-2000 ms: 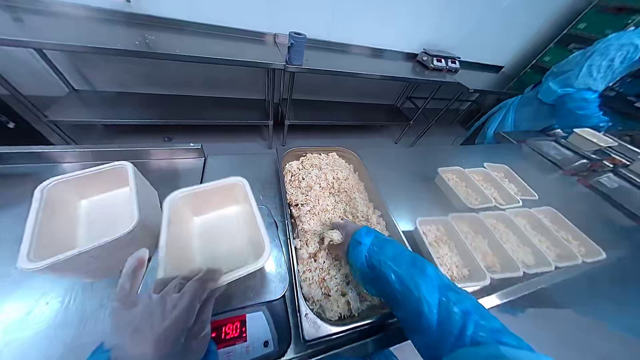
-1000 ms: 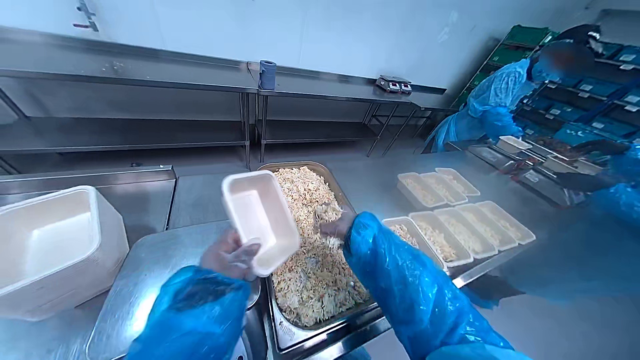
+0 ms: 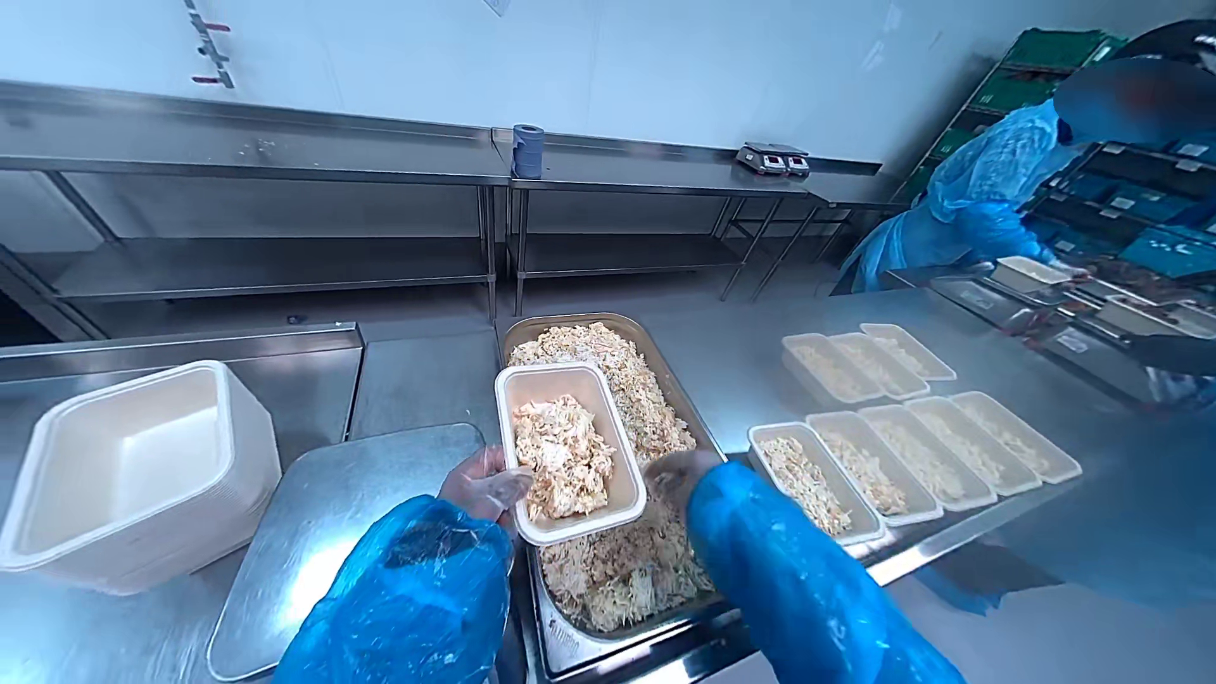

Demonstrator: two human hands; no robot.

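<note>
My left hand (image 3: 486, 484), in a clear glove and blue sleeve, grips the left side of a cream food tray (image 3: 508, 380), tilted over a deep steel pan (image 3: 686, 404). A heap of shredded food (image 3: 560, 456) lies inside the tray. My right hand (image 3: 679, 470) is just right of the tray, above the shredded mix (image 3: 617, 570) in the pan; its fingers are partly hidden and blurred, so whether they hold food is unclear. A steel scale platform (image 3: 380, 484) lies left of my left hand.
Stacked empty trays (image 3: 142, 475) stand at the left. Two rows of filled trays (image 3: 817, 480) sit on the steel table at the right. Beyond them, a person in a blue gown (image 3: 997, 190) stands at a table. A blue roll (image 3: 527, 152) and scales (image 3: 774, 160) rest on the back bench.
My left hand has lifted a tray from the scale to above the pan. The tray was empty one second ago and now holds shredded food.
</note>
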